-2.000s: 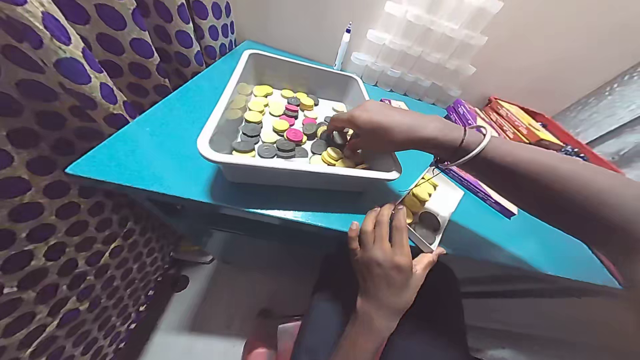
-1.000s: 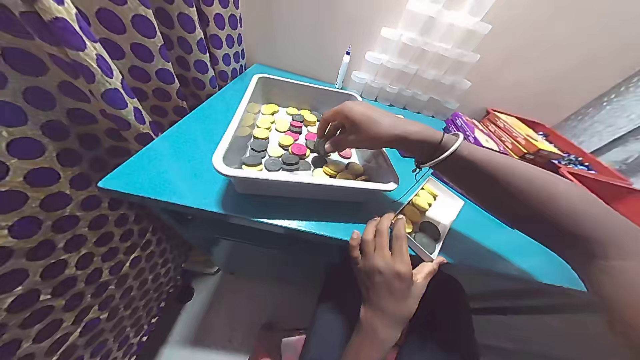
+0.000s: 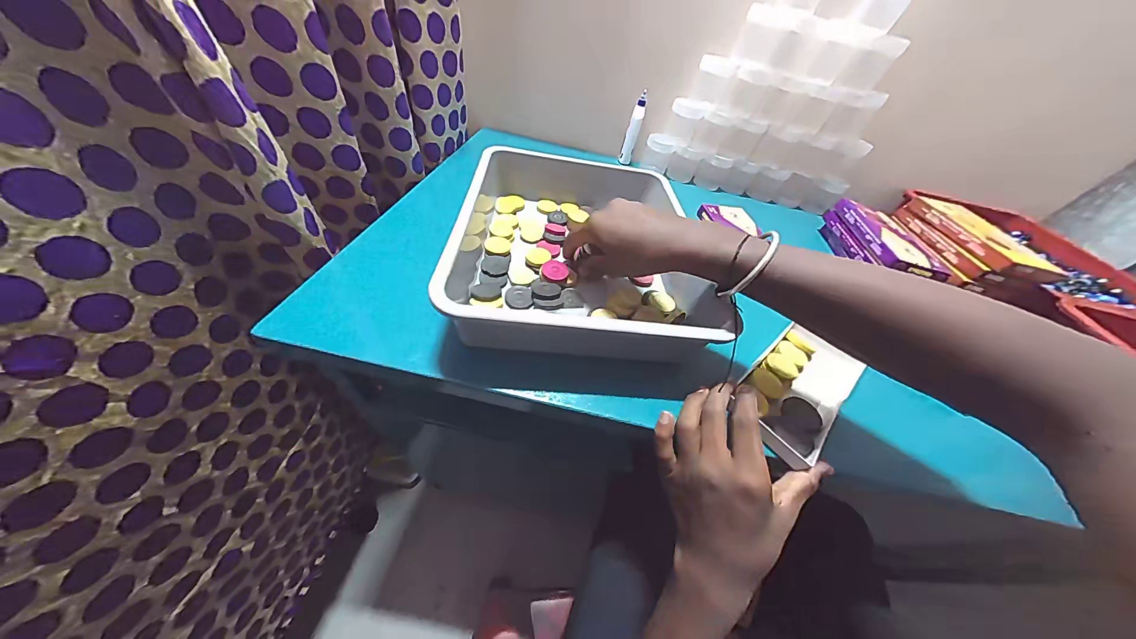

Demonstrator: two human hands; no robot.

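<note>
A white plastic tub (image 3: pixel 568 324) holds many round flat discs, yellow (image 3: pixel 497 246), black (image 3: pixel 494 265) and pink (image 3: pixel 556 272), some stacked. My right hand (image 3: pixel 612 240) reaches into the tub, its fingertips down among the discs near the middle; whether they grip one is hidden. My left hand (image 3: pixel 723 453) rests at the near table edge, its fingers and thumb around the near end of a small white box (image 3: pixel 830 382), which it steadies. In that box lie a row of yellow discs (image 3: pixel 783 365) and black discs (image 3: pixel 800 414).
The tub stands on a blue table (image 3: pixel 355 293). Behind it are an upright marker pen (image 3: pixel 633 129) and stacked translucent containers (image 3: pixel 763 106) by the wall. Purple and orange cartons (image 3: pixel 896 240) and a red tray (image 3: pixel 1100 315) lie at right. A dotted curtain (image 3: pixel 177 293) hangs at left.
My right hand has moved left inside the tub, from its right part towards the middle. My left hand stays at the small box. A black disc shows in that box throughout.
</note>
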